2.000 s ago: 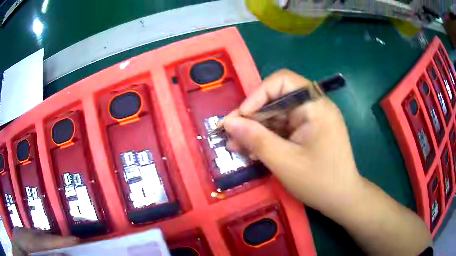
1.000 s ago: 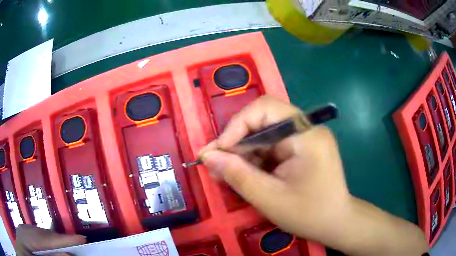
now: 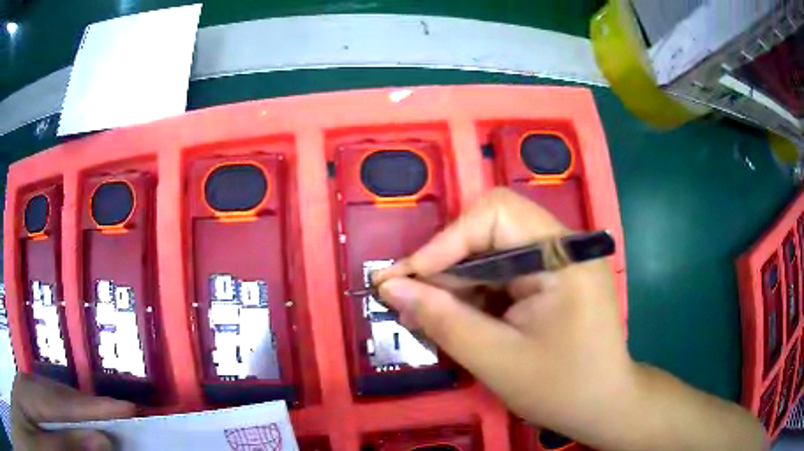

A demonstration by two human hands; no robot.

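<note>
My right hand (image 3: 529,299) holds dark tweezers (image 3: 529,260) like a pen. Their tip is at the silvery card-slot area of a red phone housing (image 3: 392,233), the second from the right in the tray's back row. Whether the tip holds a small piece cannot be told. My left hand (image 3: 66,410), cut off at the lower left, holds a white label sheet (image 3: 176,433) with a purple-red round grid mark over the tray's front part. The salmon-red tray (image 3: 313,264) holds several red housings, each with a black oval with an orange rim.
A white sheet (image 3: 132,70) lies at the back left, over the pale rail (image 3: 397,42). A yellow tape roll (image 3: 630,70) and a boxy grey machine (image 3: 714,44) stand at the back right. Another salmon-red tray (image 3: 758,317) with housings is at the right edge.
The view has turned, so the tray now lies straighter and further right. The tweezers' tip has moved from the rightmost back-row housing to the one left of it.
</note>
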